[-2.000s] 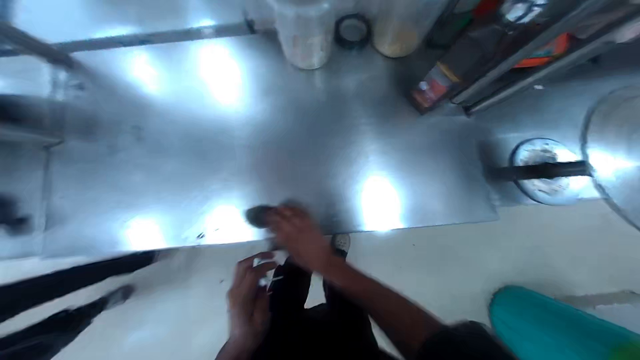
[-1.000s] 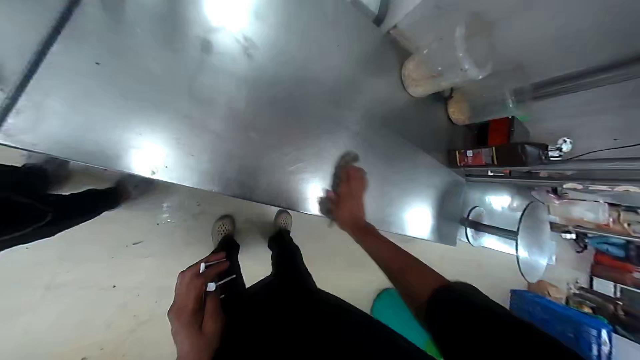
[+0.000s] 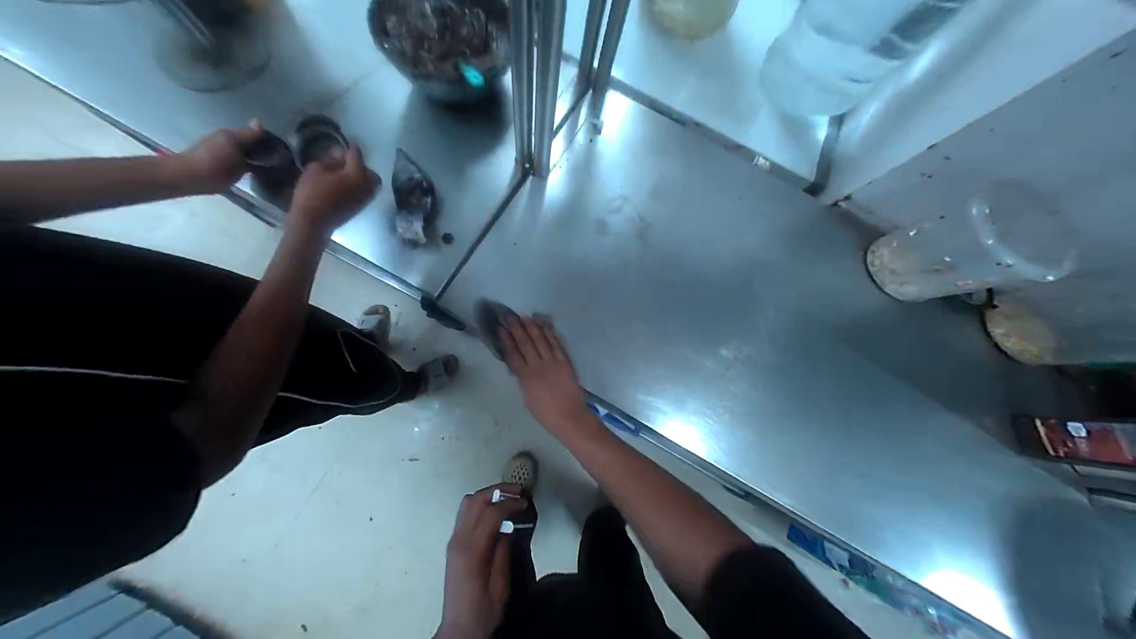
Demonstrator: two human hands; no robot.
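Observation:
My right hand presses a dark cloth on the front left edge of a stainless steel table, near the seam with the neighbouring table. The cloth is blurred and partly under my fingers. Low in the view, my left hand hangs over the floor in front of the table, with its fingers curled around small white items that I cannot identify.
At the left, a co-worker's hands hold dark round items over the neighbouring table. A bowl with dark contents, a dark pouch and metal posts stand near them. Clear containers stand at the back right.
My right hand has moved left along the table edge with the cloth. My left hand remains low, in front of the table. The view has swung left, bringing the co-worker's hands into sight.

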